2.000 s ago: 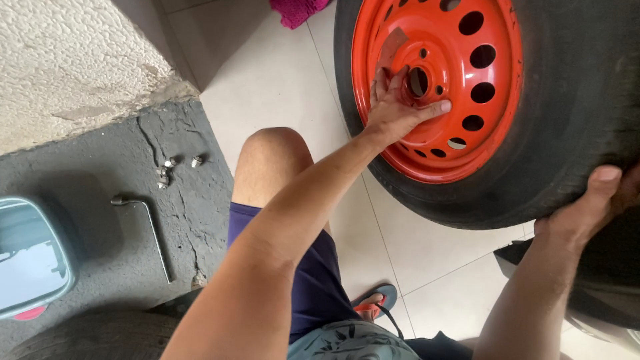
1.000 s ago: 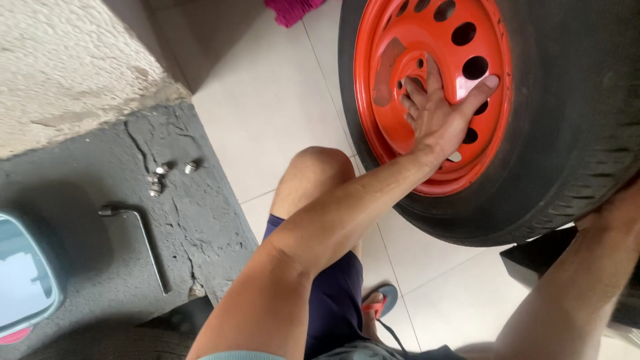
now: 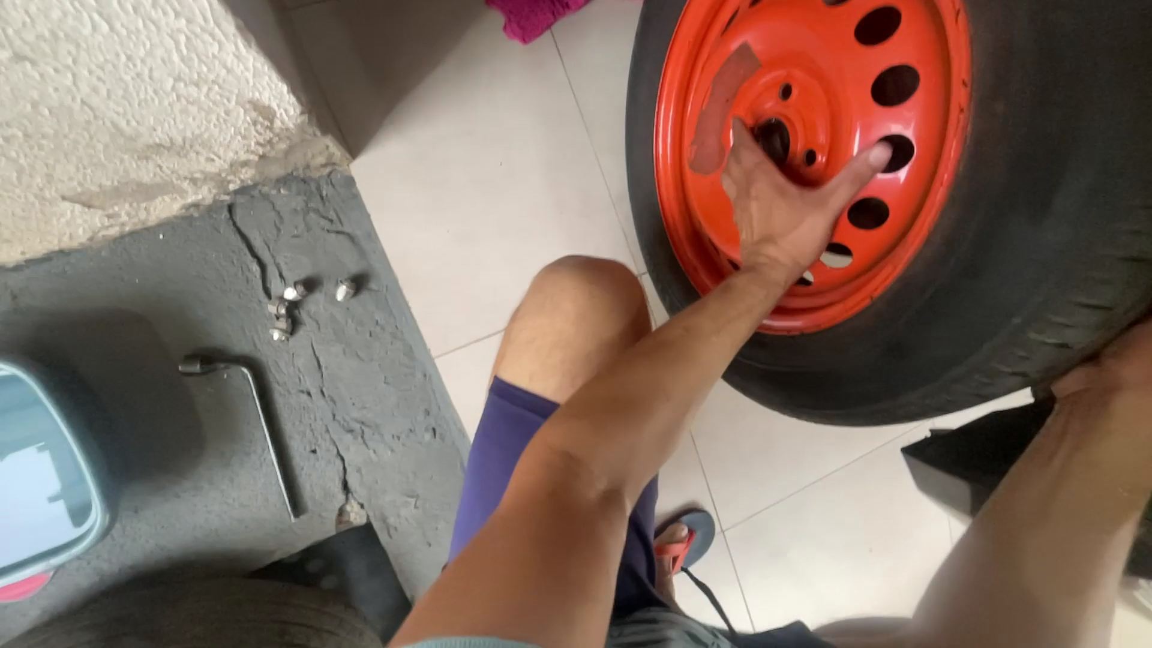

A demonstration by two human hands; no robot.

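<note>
A car wheel with an orange-red steel rim (image 3: 720, 207) and a black rubber tyre (image 3: 1017, 225) fills the upper right. My left hand (image 3: 783, 207) lies against the rim face, fingers near the centre hole and thumb by one of the oval holes. My right hand (image 3: 1102, 369) is at the tyre's lower right tread, partly cut off by the frame edge; its fingers are hidden. On the grey concrete at left lie an L-shaped lug wrench (image 3: 263, 432) and several wheel bolts or nuts (image 3: 281, 319).
A blue-grey plastic basin (image 3: 94, 459) with liquid stands at far left. Another tyre (image 3: 198, 616) is at the bottom left. A rough plastered wall (image 3: 135, 108) and a magenta cloth (image 3: 531, 16) are at the top. A black object (image 3: 972, 450) sits below the wheel.
My left hand has shifted over the rim, from around the centre hole to lower on its face. The rim's holes have turned a little. My right hand stays by the tread.
</note>
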